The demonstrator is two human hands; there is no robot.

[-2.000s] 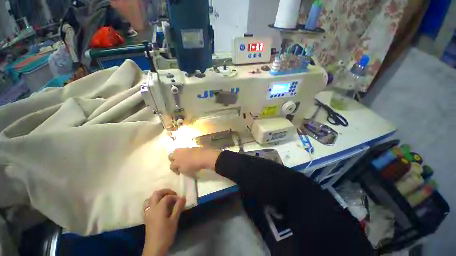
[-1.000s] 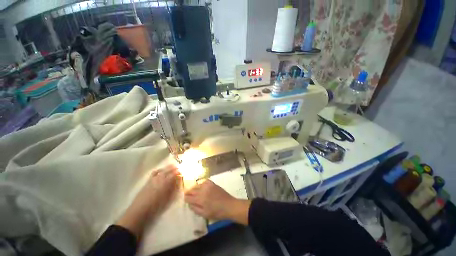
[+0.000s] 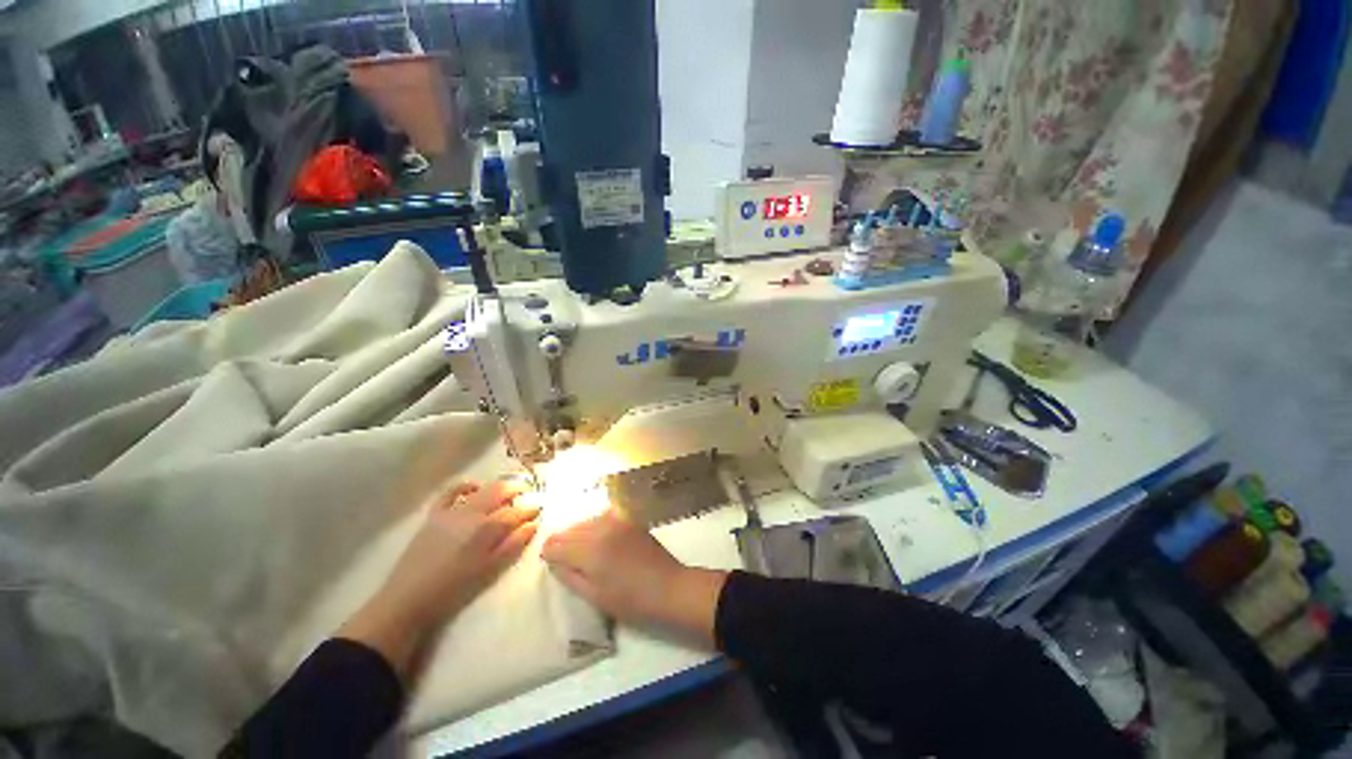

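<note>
The large cream cloth (image 3: 282,534) is draped over the left of the table and under the needle area of the white sewing machine (image 3: 697,349). My left hand (image 3: 472,537) lies flat on the cloth just left of the bright lamp glow. My right hand (image 3: 630,571) has its fingertips closed on the folded edge (image 3: 575,630) in front of the needle. The presser foot and needle are mostly washed out by the glow.
A metal tray (image 3: 816,552) is at the table's front edge. Blue thread snips (image 3: 956,482), black-handled scissors (image 3: 1031,398) and a blue-capped bottle (image 3: 1094,267) are at right. A crate with coloured thread cones (image 3: 1231,556) is at lower right.
My left hand has come up from the cloth's front edge to beside the needle. My right hand stays near the needle, now on the fold. The view has shifted.
</note>
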